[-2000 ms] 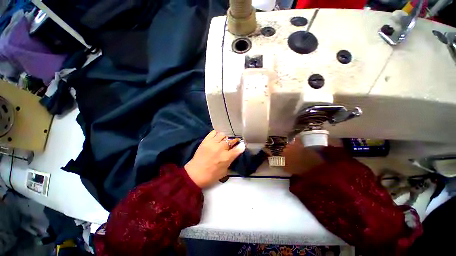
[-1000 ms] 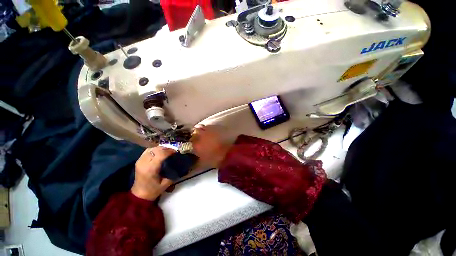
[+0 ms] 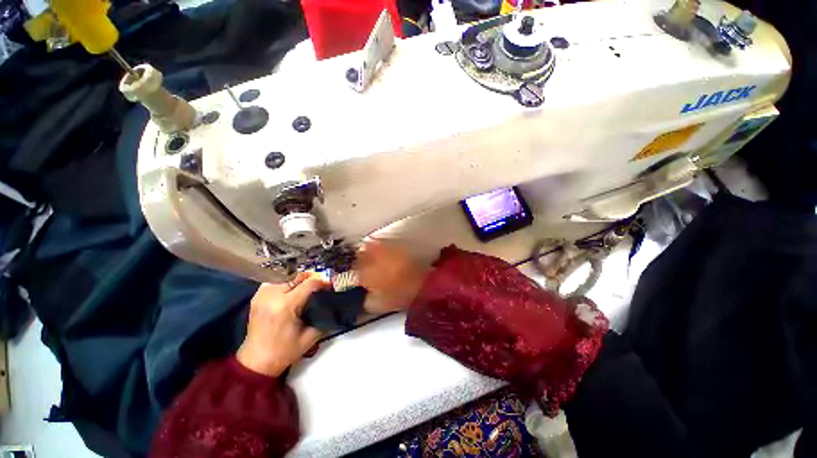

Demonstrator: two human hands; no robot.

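The cream-white sewing machine [image 3: 430, 134] stands across the view. Dark navy cloth [image 3: 98, 295] spreads left of its head, and a small dark fabric part [image 3: 333, 309] lies between my hands by the needle area [image 3: 327, 259]. My left hand [image 3: 279, 320] holds the left side of this part, fingertips close to the presser foot. My right hand [image 3: 391, 275] is at its right side under the arm, blurred, with fingertips partly hidden by the machine parts; its grip cannot be made out.
A lit smartphone [image 3: 496, 213] is under the arm, with scissors [image 3: 573, 267] right of it. Black cloth [image 3: 708, 331] is heaped at the right. A yellow-handled tool [image 3: 85, 25] stands at the head's left end. Something red [image 3: 345, 25] is behind the machine.
The view has swung right since the oldest frame, bringing the phone, scissors and JACK lettering into sight. Both hands stay by the needle area, with the small dark part between them.
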